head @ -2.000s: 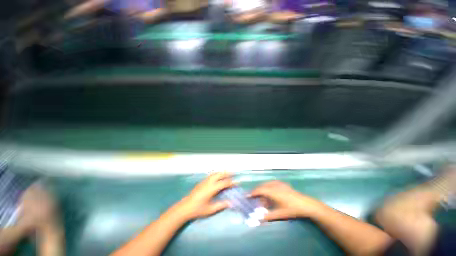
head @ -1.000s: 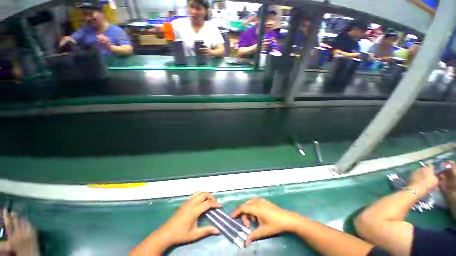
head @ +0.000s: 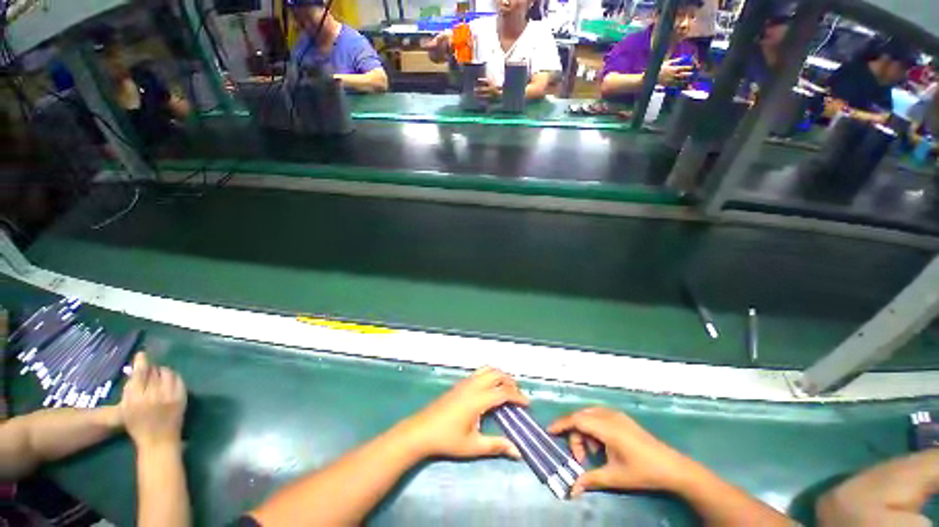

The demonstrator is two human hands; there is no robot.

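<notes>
A small row of dark pens with pale streaks and whitish ends lies side by side on the green bench top, slanting down to the right. My left hand holds the row at its upper left end, fingers over the far side and thumb on the near side. My right hand is at the lower right end, its fingertips at the whitish ends. Both hands are bare. The parts of the pens under my left fingers are hidden.
A white rail with a yellow mark borders the conveyor belt. Two single pens lie on the belt. A slanted metal post stands at right. A loose pen pile and a neighbour's hands are at left; another forearm is at right.
The view has turned left, so my hands and the pens appear further right and the pile at left shows. My hands stay around the row of pens.
</notes>
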